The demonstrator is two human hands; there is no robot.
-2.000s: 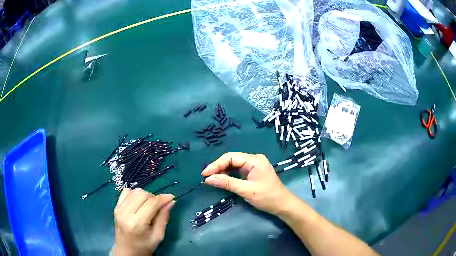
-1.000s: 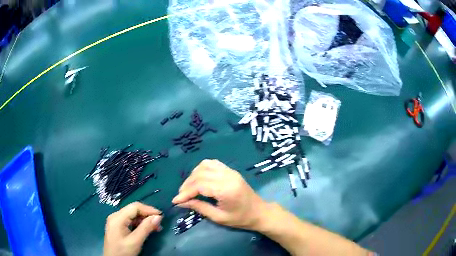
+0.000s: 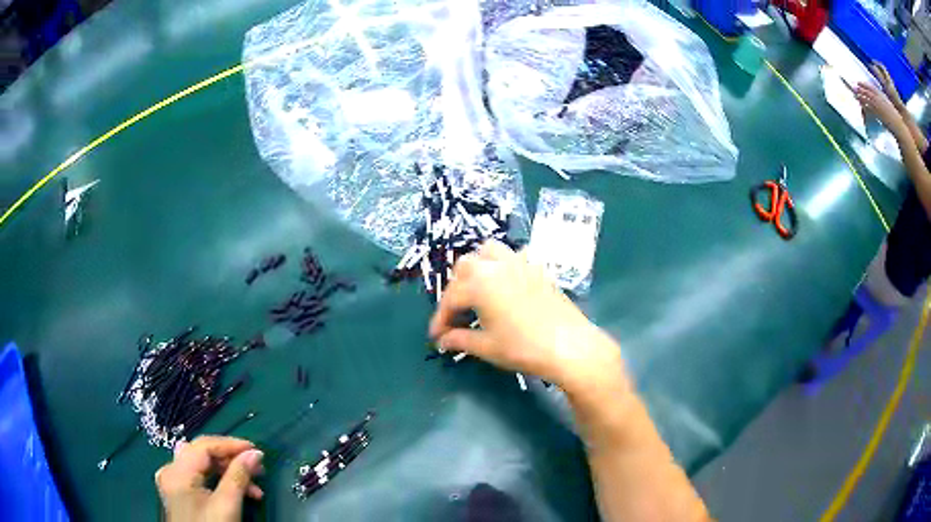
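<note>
My right hand [image 3: 516, 316] is over the near end of the pile of black-and-white sleeves [image 3: 449, 219]. Its thumb and fingertips are close together beside a few sleeves; blur hides whether they grip one. My left hand [image 3: 212, 479] is cut off by the bottom edge, just below the heap of black wire leads [image 3: 184, 382]. Its thumb and forefinger are bent towards each other, and I cannot tell whether they hold a lead. A bundle of sleeved leads [image 3: 335, 459] lies between the hands. Short black tubes [image 3: 306, 296] lie scattered between the lead heap and the sleeves.
A clear plastic bag [image 3: 357, 112] lies behind the sleeves, with a second bag [image 3: 653, 112] to its right. A whitish packet [image 3: 565, 237], orange-handled scissors [image 3: 776, 207], a blue tray [image 3: 22, 438] at left and small scraps [image 3: 77, 202] are in view. Another person's hand [image 3: 880, 110] shows at upper right.
My right hand has moved away from my left, up and right to the sleeve pile, uncovering the sleeved bundle. The view has shifted right; another person's arms now show.
</note>
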